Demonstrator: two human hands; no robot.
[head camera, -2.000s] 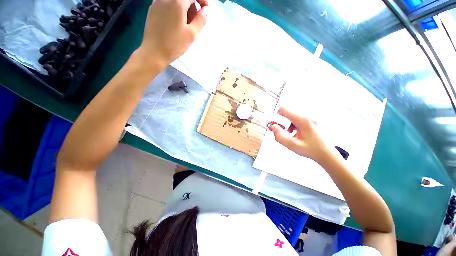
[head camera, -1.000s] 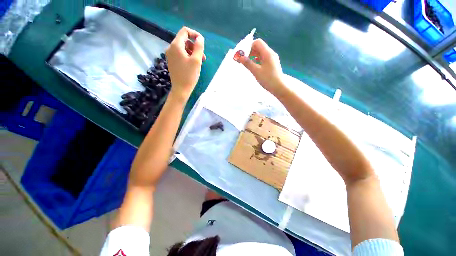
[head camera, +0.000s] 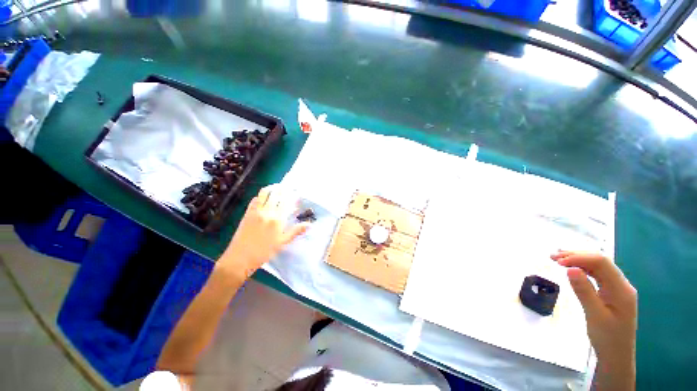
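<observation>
My left hand (head camera: 264, 229) is over the sheet's left part, fingers apart, beside a small dark part (head camera: 306, 215); I see nothing held in it. My right hand (head camera: 602, 286) is open at the right of the white board (head camera: 474, 267), just right of a black block (head camera: 539, 295) with a central hole; its fingers do not close on the block. A cardboard pad (head camera: 353, 256) with dark stains lies between the hands. A small round white dish (head camera: 379, 234) sits on its middle.
A black tray (head camera: 145, 197) with a white liner and a heap of small dark parts is at the left. A white pointed bottle (head camera: 306, 116) with red marks lies at the sheet's upper left corner. Blue crates (head camera: 92, 305) are below left. A metal rail (head camera: 527, 37) crosses the top right.
Both hands have come down from the upper area and moved apart, left hand to the small dark part, right hand to the block. The red-marked bottle is out of my right hand.
</observation>
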